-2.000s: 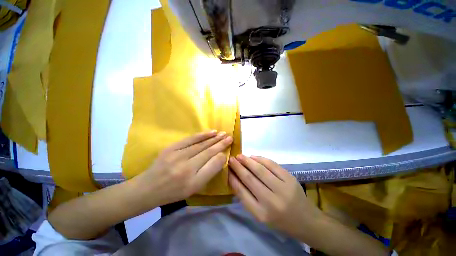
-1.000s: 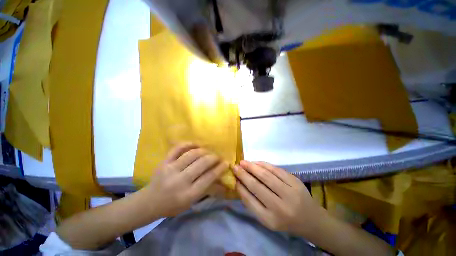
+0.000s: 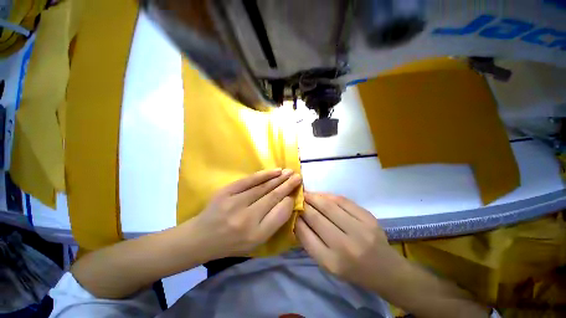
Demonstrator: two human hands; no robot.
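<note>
A mustard-yellow fabric panel (image 3: 211, 149) lies on the white table under the lit machine head, its near end over the table edge. My left hand (image 3: 251, 211) lies on the fabric, fingertips at its right edge. My right hand (image 3: 341, 233) pinches the seam edge (image 3: 299, 202) beside the left fingertips. Small folds run along this edge up towards the needle area. The needle and presser foot (image 3: 296, 102) are partly lost in the lamp's glare.
A notched yellow panel (image 3: 434, 118) lies right of the needle. Long yellow panels (image 3: 93, 136) lie at the left. The white sewing machine (image 3: 397, 56) spans the top. A ruler tape (image 3: 471, 220) runs along the front edge. A yellow heap (image 3: 478, 254) is below right.
The fabric has shifted under the machine head and its right edge is now more folded. My left hand has moved forward onto the fabric from its place one second ago. The camera view has tilted slightly.
</note>
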